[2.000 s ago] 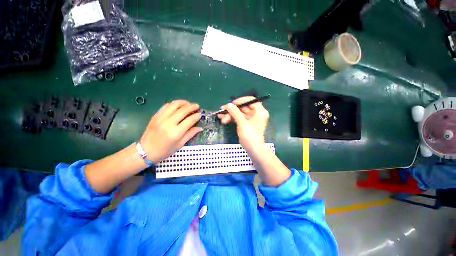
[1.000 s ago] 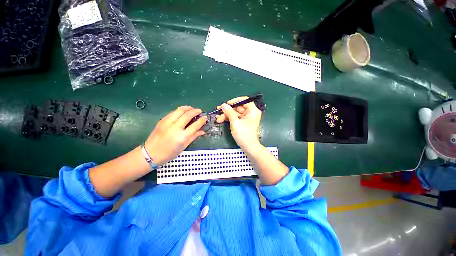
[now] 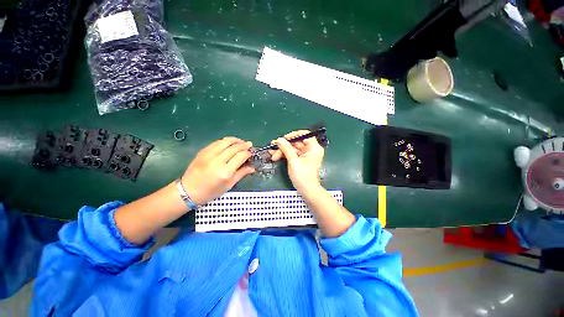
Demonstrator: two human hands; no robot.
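My left hand (image 3: pixel 217 166) holds a dark plastic housing (image 3: pixel 264 162) by its left side, just above the dot sheet. My right hand (image 3: pixel 301 162) grips a thin black pen-like tool (image 3: pixel 303 137), perhaps tweezers. Its tip points left at the top of the housing, beside my left fingertips. What the tip touches is too small to tell. The white adhesive dot sheet (image 3: pixel 253 211), with rows of dark dots, lies between my forearms near the bench edge.
Several dark housings (image 3: pixel 98 150) stand in a row at left. A loose ring (image 3: pixel 179 134), a bag of rings (image 3: pixel 133 62) and a compartment tray (image 3: pixel 38 46) lie beyond. Spare dot sheets (image 3: pixel 321 85), a small parts tray (image 3: pixel 433 162), a tape roll (image 3: pixel 430 80) and a fan (image 3: pixel 547 175) are at right.
The whole view has shifted slightly. The tool in my right hand lies at a slightly different angle over the housing. Both hands stay at the housing.
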